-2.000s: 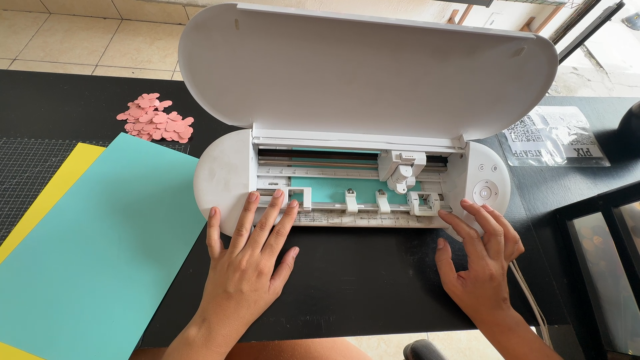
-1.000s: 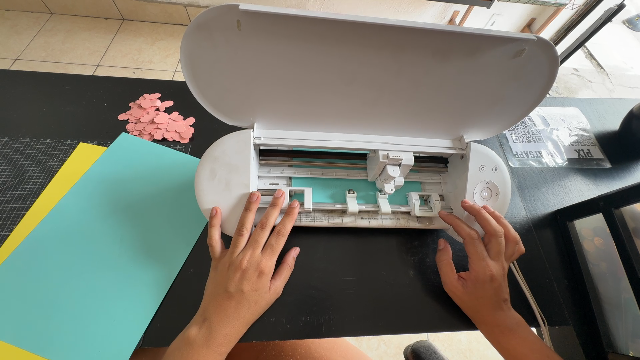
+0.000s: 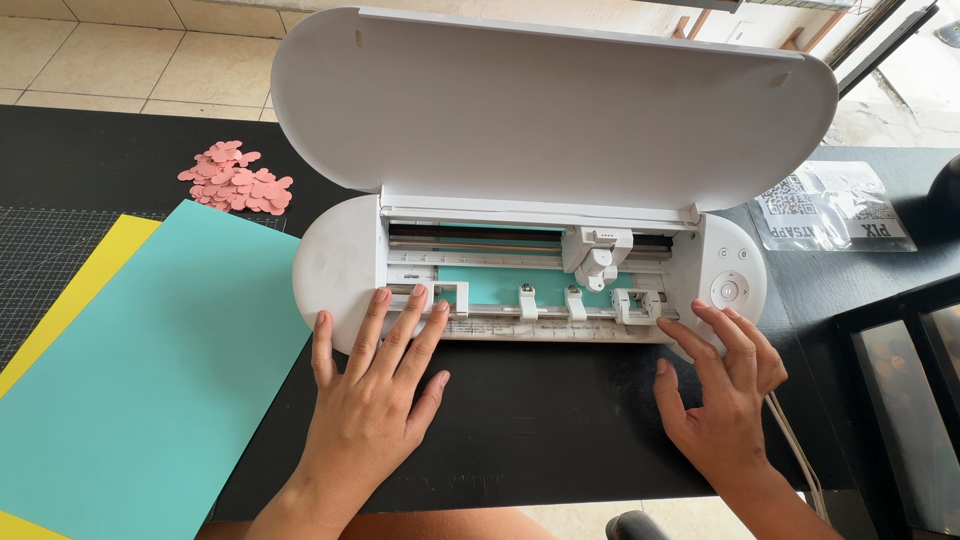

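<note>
A white electronic cutting machine (image 3: pixel 337 262) stands on the black table with its lid (image 3: pixel 555 112) raised. Turquoise sheet material (image 3: pixel 495 281) lies inside, under the roller bar with its white pinch rollers (image 3: pixel 528 302). The tool carriage (image 3: pixel 598 255) sits right of the middle of its rail. My left hand (image 3: pixel 375 397) is spread, its fingertips on the machine's front left edge and near the left roller bracket. My right hand (image 3: pixel 720 390) rests its fingertips at the front right corner, just below the round button pad (image 3: pixel 729 290). Neither hand holds anything.
Large turquoise (image 3: pixel 150 360) and yellow (image 3: pixel 82 292) sheets overlap a gridded cutting mat (image 3: pixel 30 262) at left. Behind them lies a pile of pink cut-out shapes (image 3: pixel 236 180). A printed sheet in clear plastic (image 3: pixel 832 206) and a black-framed case (image 3: pixel 900 390) are at right, near a white cable (image 3: pixel 795 442).
The tool carriage has shifted along its rail, left from two seconds ago to one second ago, and slightly right since two seconds ago is not plain. Both hands have stayed in place.
</note>
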